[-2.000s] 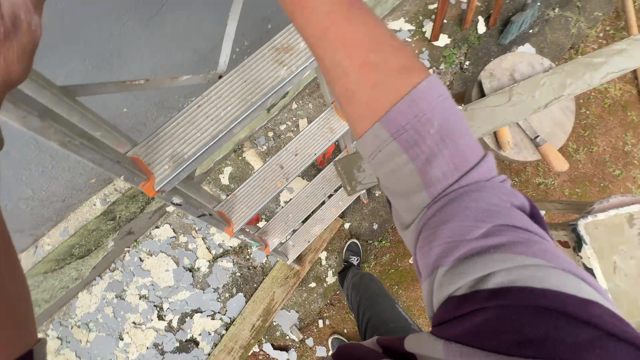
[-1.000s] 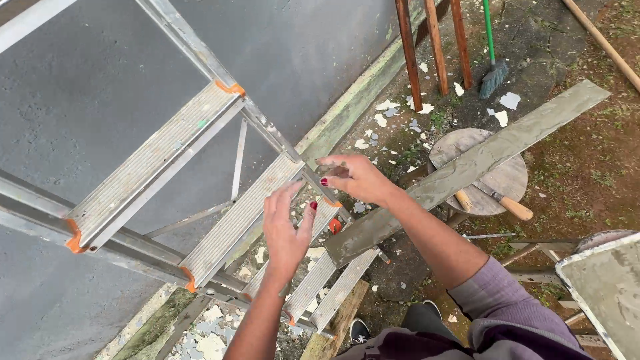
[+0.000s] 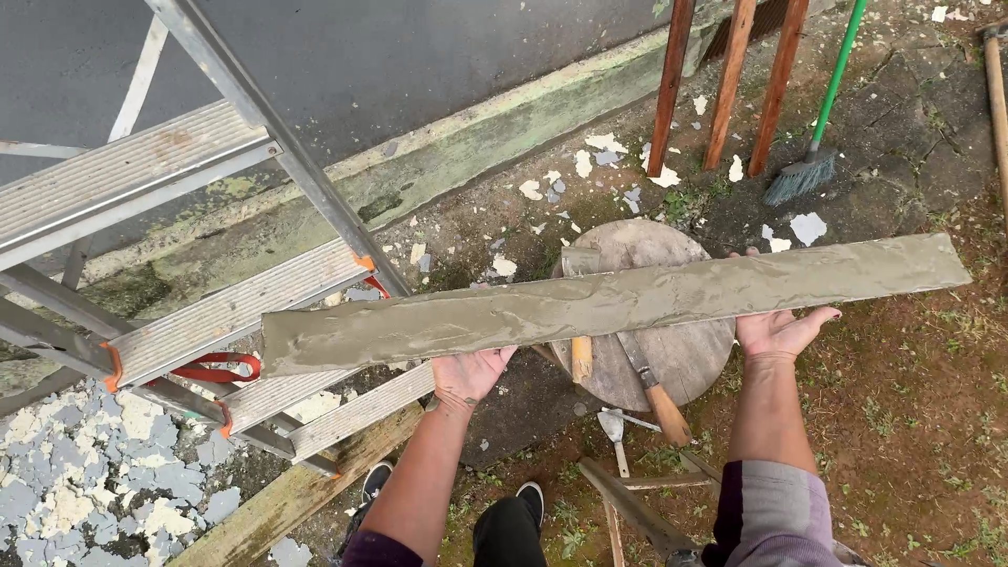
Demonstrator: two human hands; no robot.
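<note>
A long narrow strip coated with wet grey mortar [image 3: 614, 303] spans the middle of the view, its coated face up. My left hand [image 3: 471, 376] supports it from below, left of its middle, palm up with the fingers hidden underneath. Farther right, my right hand [image 3: 780, 332] is also palm up beneath the strip, its thumb out at the near edge and fingertips showing at the far edge. The strip's left end is close to an aluminium stepladder [image 3: 236, 307]. Under the strip a round wooden board [image 3: 689, 370] carries a wooden-handled tool [image 3: 668, 413] and another tool with a yellowish handle [image 3: 581, 358].
A grey wall [image 3: 441, 63] with a mossy ledge runs behind the ladder. Reddish wooden legs [image 3: 720, 94] and a green-handled broom [image 3: 799, 177] stand at upper right. Paint flakes [image 3: 118, 472] litter the ground at lower left. A wooden plank [image 3: 299, 504] and a small scraper [image 3: 614, 429] lie near my feet.
One second ago both hands were raised beside the ladder, off the strip; now they are under it. The strip has come away from the ladder's lower steps and lies more level across the view.
</note>
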